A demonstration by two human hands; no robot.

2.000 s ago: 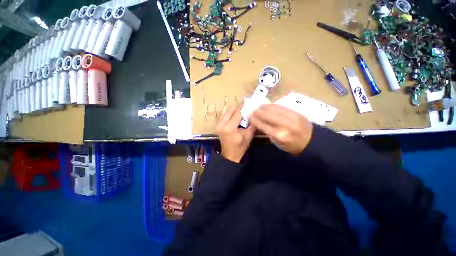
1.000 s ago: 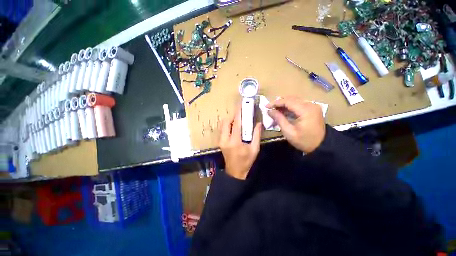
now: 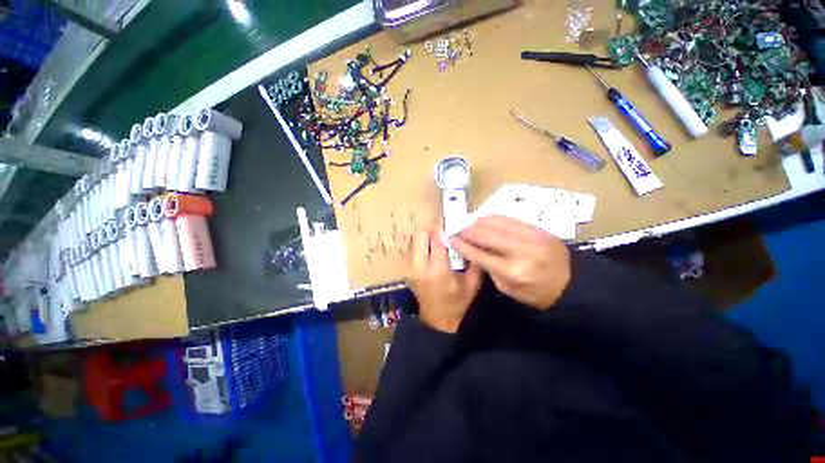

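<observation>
A white handheld device body (image 3: pixel 454 201) with a round ring head stands out from my hands, ring pointing away from me. My left hand (image 3: pixel 441 288) holds its handle from the left and below. My right hand (image 3: pixel 517 259) is at the handle from the right, fingertips pinched together on a small white piece that looks like cloth or tissue. The fingers hide most of the handle. A white sheet or tissue (image 3: pixel 543 204) with small dark marks lies just right of the device.
Right of the work lie a precision screwdriver (image 3: pixel 579 153), white tube (image 3: pixel 626 157), blue screwdriver (image 3: pixel 639 120), tweezers (image 3: pixel 568 60) and white cylinder (image 3: pixel 676 99). A circuit board heap (image 3: pixel 724 63) is at far right. Wired boards (image 3: pixel 357 127) and rows of white units (image 3: pixel 213 161) are at left.
My right hand has moved left from beside the device onto its handle, now with a white piece at the fingertips. The view has shifted slightly.
</observation>
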